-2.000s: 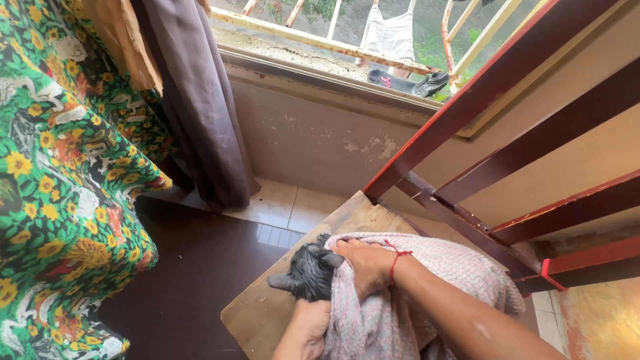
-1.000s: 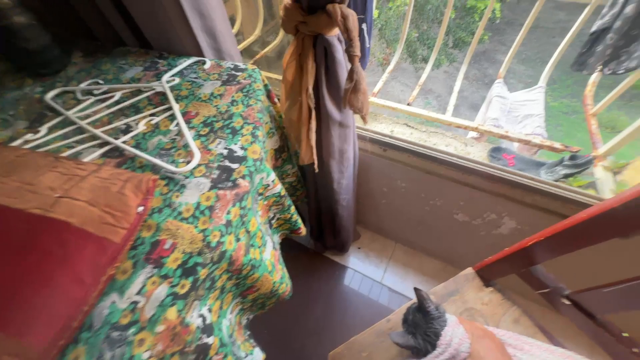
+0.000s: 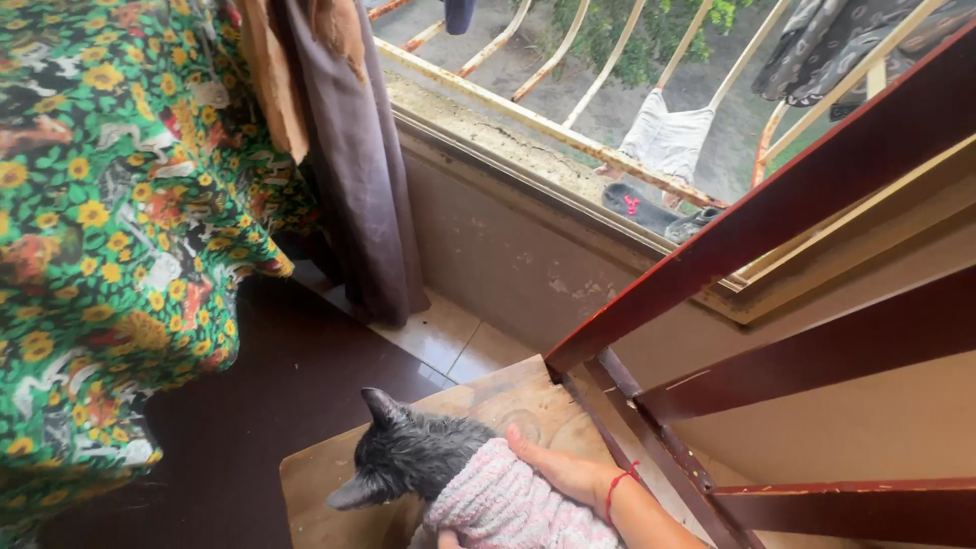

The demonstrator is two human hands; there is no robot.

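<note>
A wet-looking dark grey cat [image 3: 419, 450] is on the wooden seat [image 3: 488, 396] of a chair, its head turned to the left. A pink and white fluffy towel [image 3: 507, 499] wraps its body behind the neck. My right hand [image 3: 560, 465], with a red string bracelet at the wrist, lies along the towel's upper side, the thumb side near the cat's shoulder. Of my left hand [image 3: 450, 540] only a fingertip or two shows at the bottom edge, against the towel; the rest is out of view.
Dark red chair slats [image 3: 801, 343] rise on the right. A sunflower-patterned cloth [image 3: 99, 229] hangs at the left, beside a grey curtain [image 3: 362, 168]. Behind are a low wall [image 3: 496, 244] and a window with rusty white bars [image 3: 564, 133], with garments [image 3: 667, 141] on and beyond them.
The cat's head and neck now show outside the towel, where two seconds ago a hand and the towel partly covered them. My left hand has moved from beside the head to the bottom edge.
</note>
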